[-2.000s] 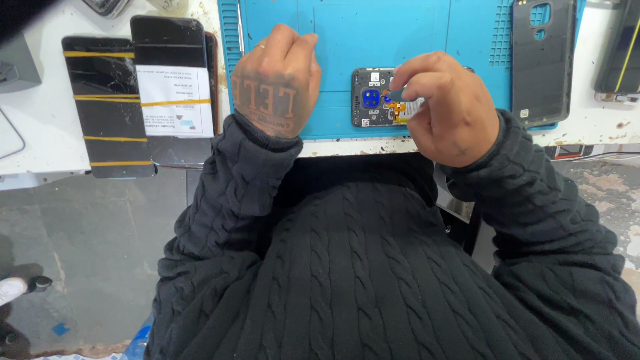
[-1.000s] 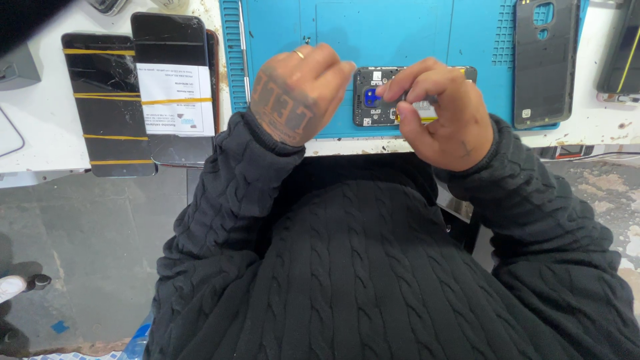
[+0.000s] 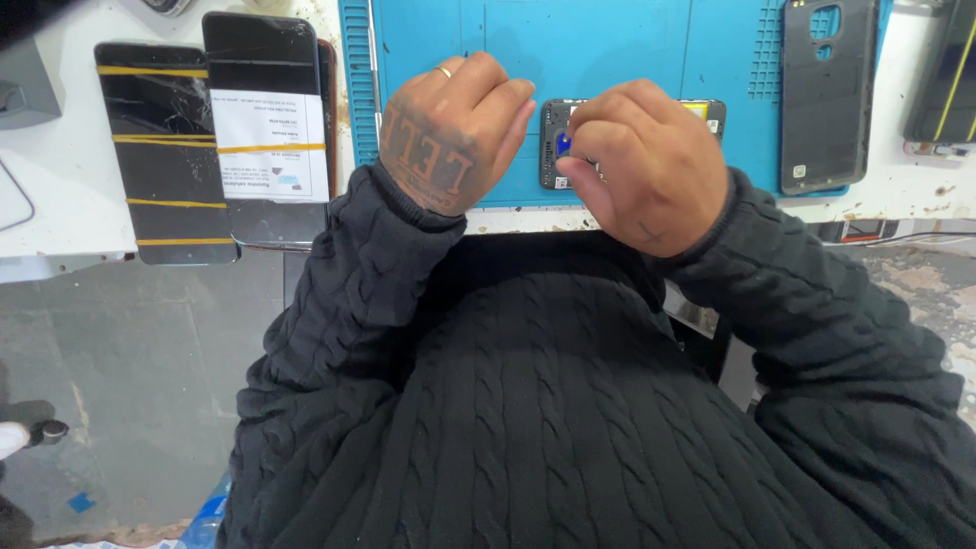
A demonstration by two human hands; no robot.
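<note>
An opened smartphone (image 3: pixel 554 162) lies on the blue silicone repair mat (image 3: pixel 610 46), its inner frame, a blue part near the camera area and a yellow-edged battery showing. My right hand (image 3: pixel 648 164) is over the middle of it with fingers curled; thumb and index finger are close together near the blue part, and whether something small is between them cannot be told. To the left of the phone, my left hand (image 3: pixel 457 130) hovers over the mat, fingers bent and fingertips together; what is inside them is hidden. A detached phone back cover (image 3: pixel 827 107) lies at the mat's right edge.
On the left of the white bench (image 3: pixel 46 183) lie phones with rubber bands (image 3: pixel 168 171), one (image 3: pixel 263 53) under a printed paper slip (image 3: pixel 267 171). A thin metal tool (image 3: pixel 374 61) rests along the mat's left side. Another banded phone (image 3: pixel 949 76) is at the far right.
My left hand has moved right, toward the opened phone, since two seconds ago. My right hand has shifted, and its fingers are curled differently over the phone.
</note>
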